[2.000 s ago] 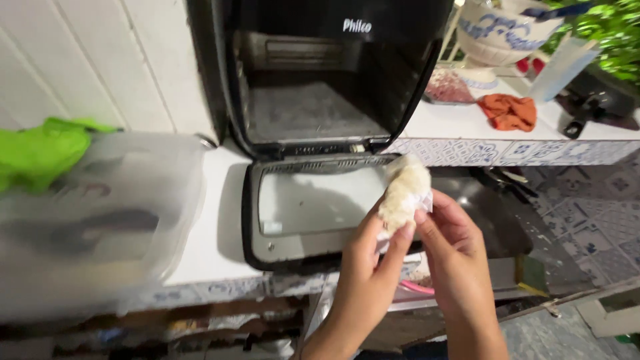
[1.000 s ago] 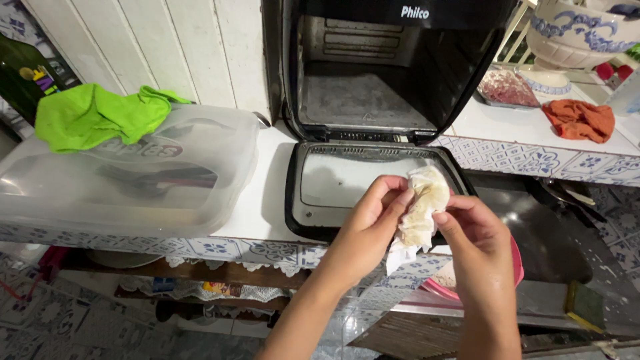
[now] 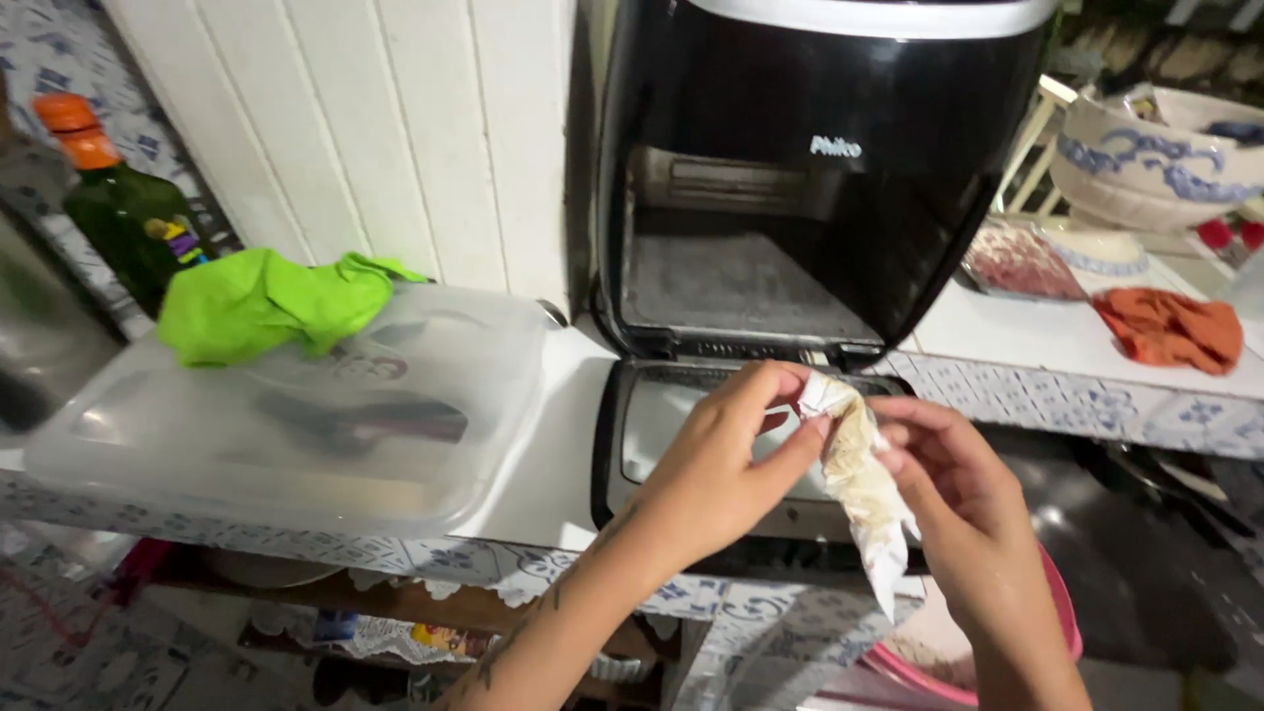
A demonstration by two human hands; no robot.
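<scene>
Both hands hold a crumpled white paper towel point(image 3: 859, 464) with yellow-brown stains, its pointed end hanging down. My left hand point(image 3: 736, 459) pinches its upper left part between thumb and fingers. My right hand point(image 3: 953, 494) grips its right side with thumb and fingertips. Behind them stands a black Philco air fryer oven point(image 3: 731, 267) with its cavity exposed. Its lowered door point(image 3: 617, 444) lies flat on the counter under the paper, partly hidden by my hands.
A translucent plastic box point(image 3: 395, 484) with a green cloth point(image 3: 267, 306) on its lid stands left, near a green bottle point(image 3: 133, 222). At right are an orange cloth point(image 3: 1170, 326), packed meat point(image 3: 1022, 262), a patterned bowl point(image 3: 1155, 158) and a sink point(image 3: 1116, 553). A pink basin point(image 3: 1062, 602) sits below.
The paper towel, bunched up two seconds ago, now hangs longer and more unfolded between my hands. The view has shifted left.
</scene>
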